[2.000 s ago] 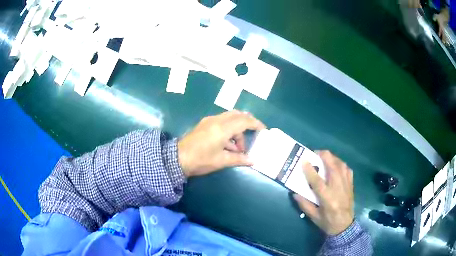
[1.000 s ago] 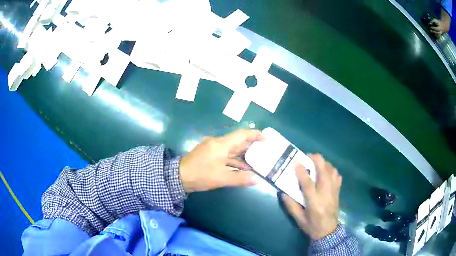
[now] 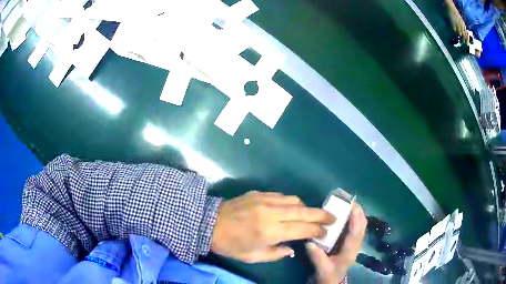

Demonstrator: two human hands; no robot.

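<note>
A slim white retail box (image 3: 337, 213) is held between my two hands over the green surface, with a narrow white side up. My right hand (image 3: 343, 250) grips it from the right and below, thumb and fingers around it. My left hand (image 3: 272, 226) lies over its left side with the fingertips on it; whether it also grips the box is hard to tell. The far end of the box, near my right fingertips, looks partly open or shiny; it is too small to tell.
A heap of flat white cross-shaped inserts (image 3: 268, 98) lies at upper left. Several glossy black pieces (image 3: 383, 244) lie right of my right hand, beside a stack of printed boxes (image 3: 431, 250). A pale rail (image 3: 355, 125) borders the belt. Another person's hand (image 3: 458, 25) shows at upper right.
The box has turned from its broad printed face to a narrow side and moved right and down. My left hand has moved right onto it. The view has shifted right.
</note>
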